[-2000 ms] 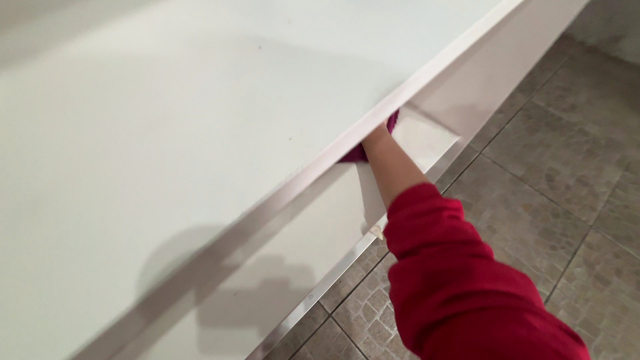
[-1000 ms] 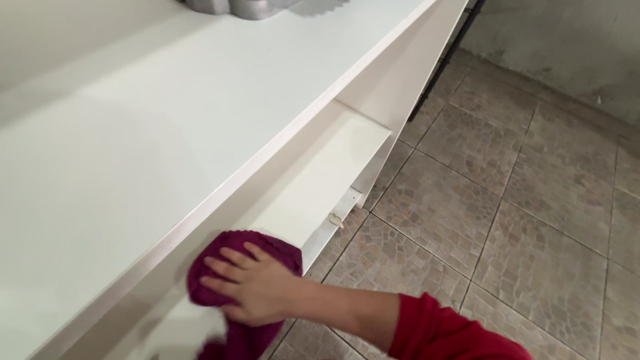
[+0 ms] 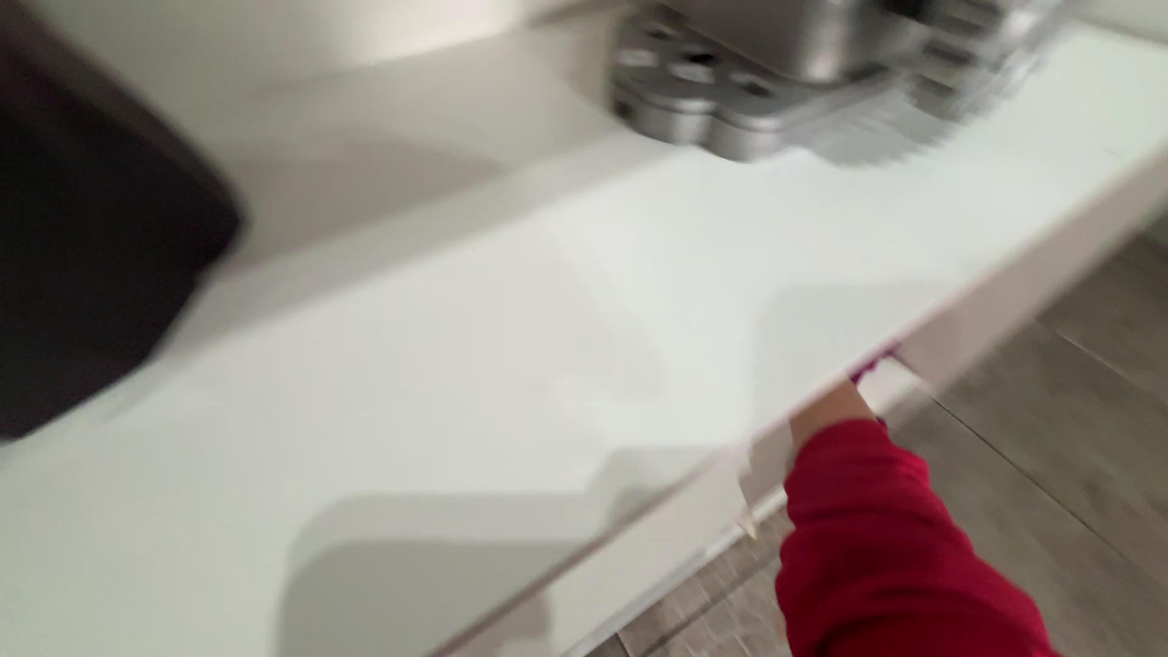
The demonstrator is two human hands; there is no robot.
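Observation:
My right forearm in a red sleeve reaches under the front edge of a white board [image 3: 566,365], the upper surface of a shelving unit. Only the wrist of my right hand [image 3: 826,415] shows; the board's edge hides the fingers. A strip of purple cloth [image 3: 876,361] shows just beyond the wrist, over a lower white shelf [image 3: 890,388]. How the fingers meet the cloth is hidden. My left hand is out of the picture.
A grey metal object with a scalloped base [image 3: 721,109] stands on the upper board, blurred. A large dark object [image 3: 91,228] is at the left. Tiled floor [image 3: 1031,465] lies beyond the unit's front edge.
My right hand, seen on the purple cloth outside the board's edge a second ago, has gone under that edge. The view has swung left, bringing in the dark object.

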